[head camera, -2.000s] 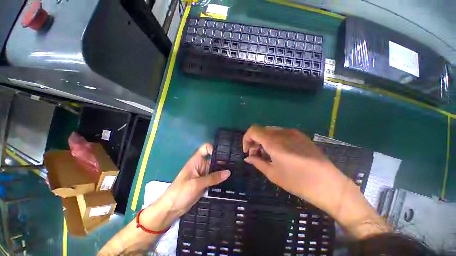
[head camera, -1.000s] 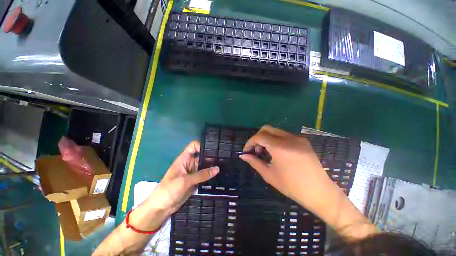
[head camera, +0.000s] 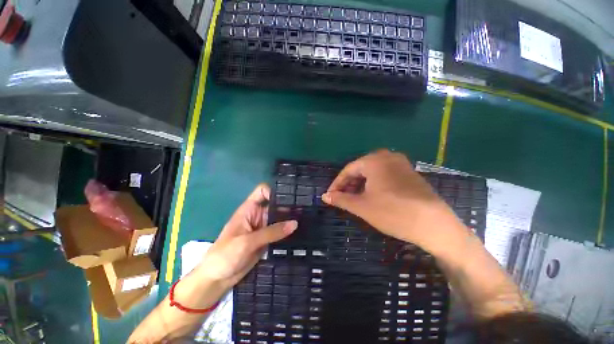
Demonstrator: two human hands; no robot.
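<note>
A black pocketed component tray (head camera: 306, 238) lies in front of me, with dark parts in its upper left pockets. My left hand (head camera: 252, 232) grips its left edge, thumb on top and fingers at the side. My right hand (head camera: 377, 195) is over the tray's upper middle, thumb and forefinger tips together at a pocket. Whether a small part is between the fingertips cannot be seen. A second black component tray (head camera: 276, 302) lies just nearer to me, some pockets showing white. My right hand and forearm hide part of the first tray.
A thick black tray stack (head camera: 316, 50) stands at the back left of the green mat. A wrapped tray pack with a white label (head camera: 540, 47) lies back right. White paper (head camera: 508, 208) and a silvery plate (head camera: 572, 269) are at right. A grey machine and open cardboard boxes (head camera: 121, 282) are at left.
The view has shifted, moving the trays and stack slightly in the picture. My left hand keeps its hold. My right fingertips have stayed over the tray's upper part, now slightly further back.
</note>
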